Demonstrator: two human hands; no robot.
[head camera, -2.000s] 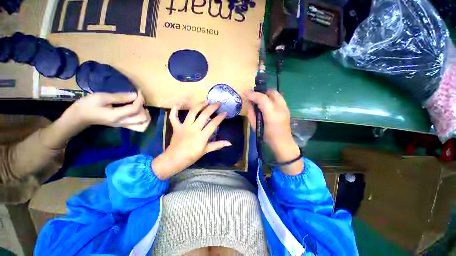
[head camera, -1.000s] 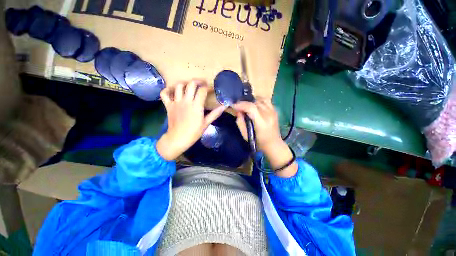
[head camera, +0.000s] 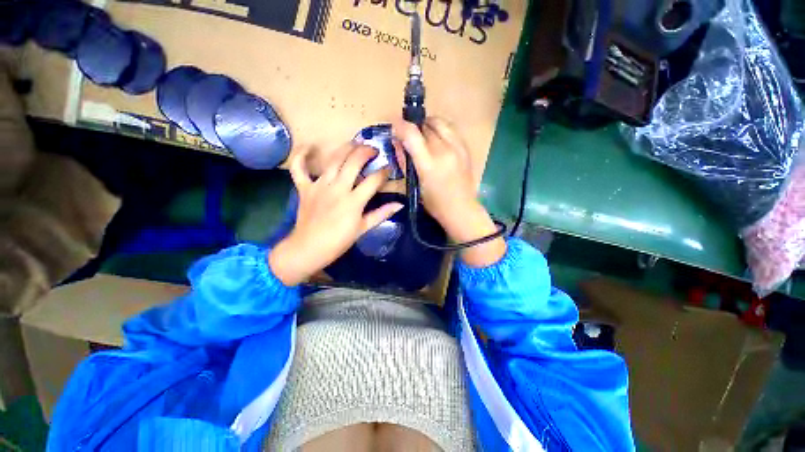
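A dark oval plastic cover (head camera: 381, 152) lies at the near edge of the cardboard mat (head camera: 344, 93), partly hidden by my fingers. My left hand (head camera: 331, 199) rests its fingertips on the cover. My right hand (head camera: 439, 172) holds the soldering iron (head camera: 413, 110), whose metal shaft points away from me over the mat; its fingertips are at the cover's right side. Below my hands, the cardboard box (head camera: 439, 287) at my lap has dark covers (head camera: 384, 252) in it. More covers (head camera: 252, 131) lie in overlapping rows on the mat's left.
The soldering station (head camera: 618, 71) stands right of the mat, with a black cord (head camera: 527, 168) looping to my right wrist. A large clear bag (head camera: 706, 132) and pink material (head camera: 777, 243) are at the right. Small dark parts (head camera: 484, 12) lie at the far edge. A brown sleeve (head camera: 48, 194) is at left.
The single cover on the mat is now under my left fingers. The iron has shifted left, and the other person's hand has withdrawn from the row of covers.
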